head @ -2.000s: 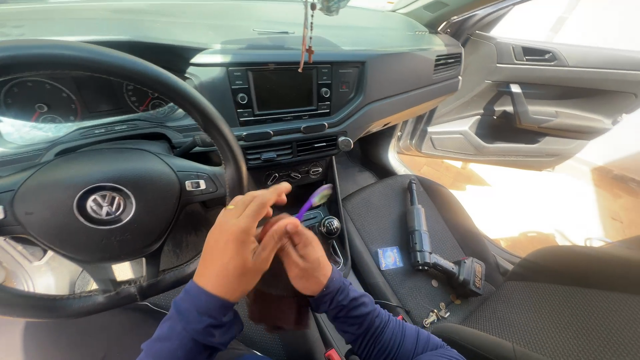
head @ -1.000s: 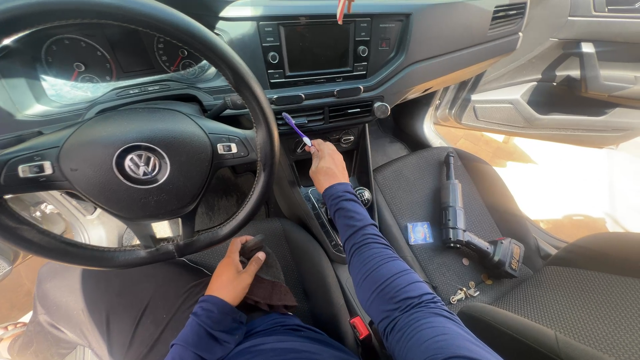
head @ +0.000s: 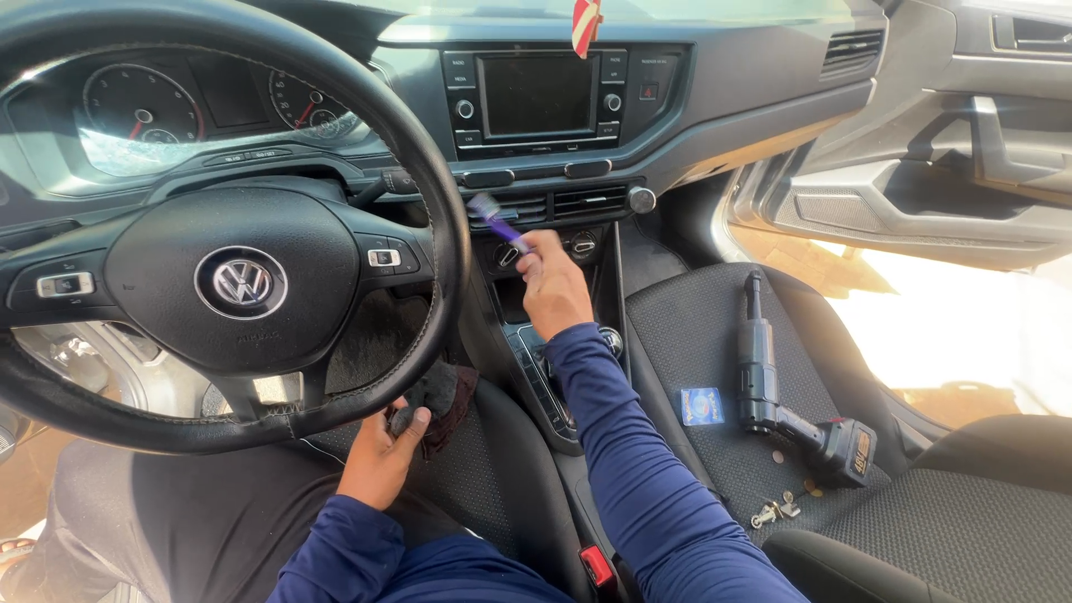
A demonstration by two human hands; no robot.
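My right hand (head: 553, 285) grips a purple-handled brush (head: 502, 228), somewhat blurred, its bristle end at the left part of the center air vents (head: 590, 201). Whether the bristles touch the vent slats cannot be told. Below the steering wheel rim (head: 456, 209), my left hand (head: 381, 452) is closed on a dark cloth (head: 440, 398) with a reddish-brown part, over the driver's seat edge. The dashboard's dark screen (head: 536, 95) is above the vents. The gear knob (head: 611, 340) is partly hidden behind my right wrist.
A cordless power tool (head: 758, 377) with a battery lies on the passenger seat (head: 687, 318), beside a small blue card or packet (head: 702, 406), coins and small metal pieces (head: 775, 509). The passenger door (head: 921, 184) stands open. A red buckle (head: 596, 565) is beside the driver's seat. A red-and-white ornament (head: 584, 25) hangs above the screen.
My hands were together near the gear lever two seconds ago and are now apart, the right with the brush at the vents, the left lower with the cloth. The view has tilted down.
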